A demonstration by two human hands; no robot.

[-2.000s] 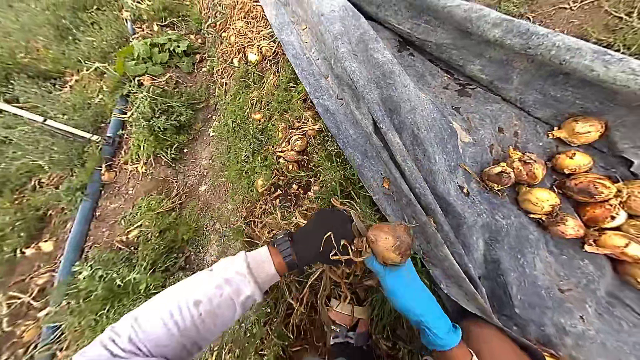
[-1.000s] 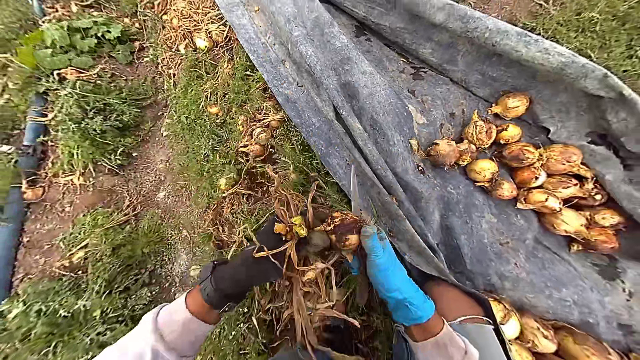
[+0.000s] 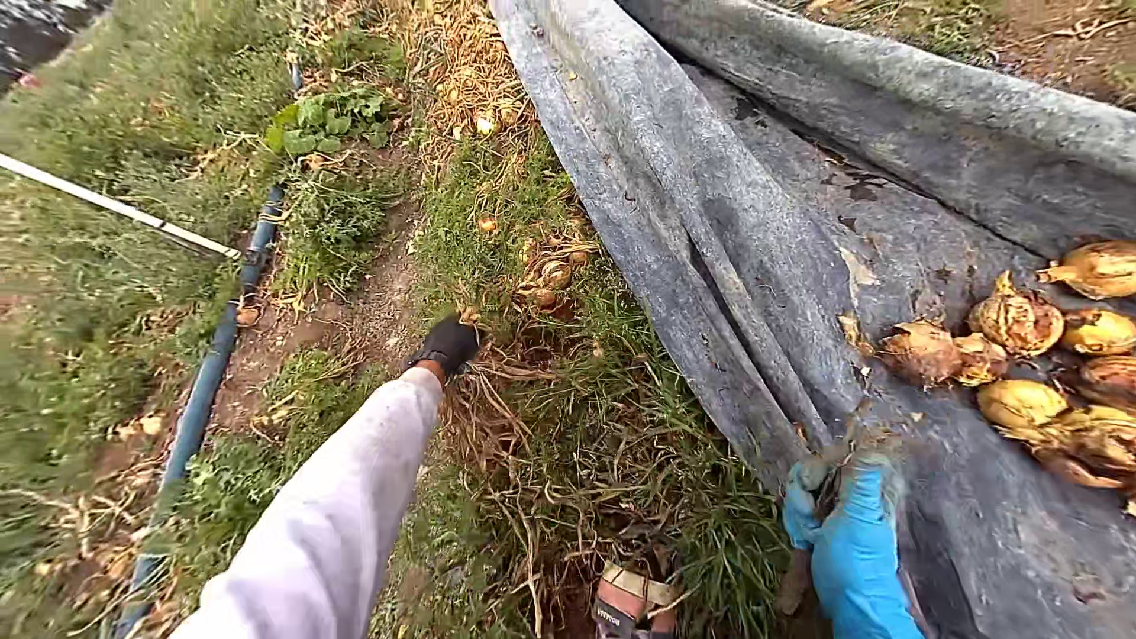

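Note:
My left hand [image 3: 451, 344], in a black glove, is stretched out over the weedy ground; a dry tan tuft [image 3: 469, 315] shows at its fingertips, held or merely behind them, I cannot tell. Long dry onion leaves [image 3: 484, 399] lie just below it. My right hand [image 3: 850, 532], in a blue glove, is curled at the edge of the grey fabric sheet [image 3: 657, 177], around a dark, motion-blurred object that appears to be the knife. Harvested onions [image 3: 1021, 404] with papery yellow-brown skins are piled on the sheet to the right. More onions [image 3: 555, 273] lie in the grass ahead of my left hand.
A blue pipe [image 3: 209, 373] runs along the left, with a pale pole [image 3: 115, 206] meeting it. A leafy green plant [image 3: 324, 124] grows beside the pipe. The sheet has raised folds. A shoe [image 3: 621, 603] stands at the bottom, among weeds and dry stalks.
The onion that was between my hands a second ago is gone from there. My hands have moved apart, the left one forward, the right one over toward the sheet. The view has shifted.

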